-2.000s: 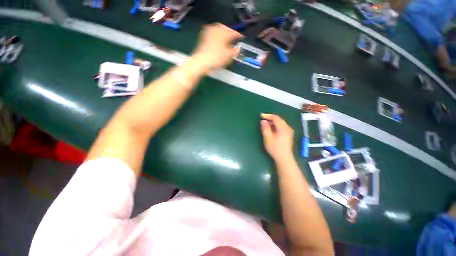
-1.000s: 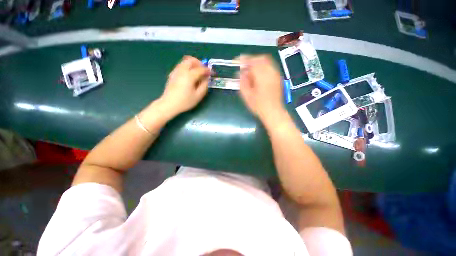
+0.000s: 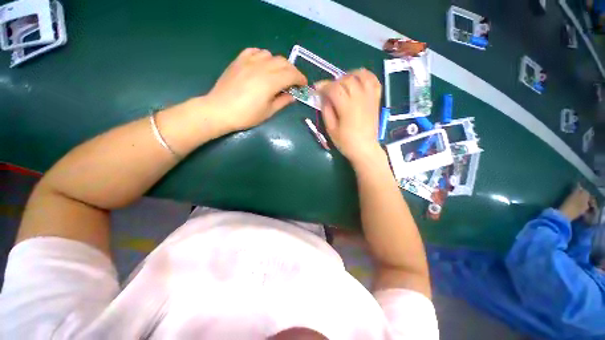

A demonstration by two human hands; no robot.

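A white housing frame [image 3: 317, 61] with a green circuit board [image 3: 304, 93] along its near edge is held tilted between my hands over the green bench. My left hand [image 3: 259, 89] grips its left end near the board. My right hand [image 3: 351, 109] is on its right end and covers that part. A thin wired end module [image 3: 318, 133], looking pale and dark, hangs below the frame by a red wire near my right fingers. The fingertips of my right hand are slightly blurred. No blue battery shows on the held frame.
Part-built units with blue batteries and copper-brown modules lie piled [image 3: 419, 154] to the right. Another frame with a copper-brown module [image 3: 404, 48] lies behind them. Other units lie at far left [image 3: 30, 30] and beyond the pale strip [image 3: 345, 23]. A person in blue sleeves [image 3: 554, 249] is at right.
The view has turned to the right. The held frame has tilted, and the wired module now hangs visibly below it. Both hands still hold the frame.
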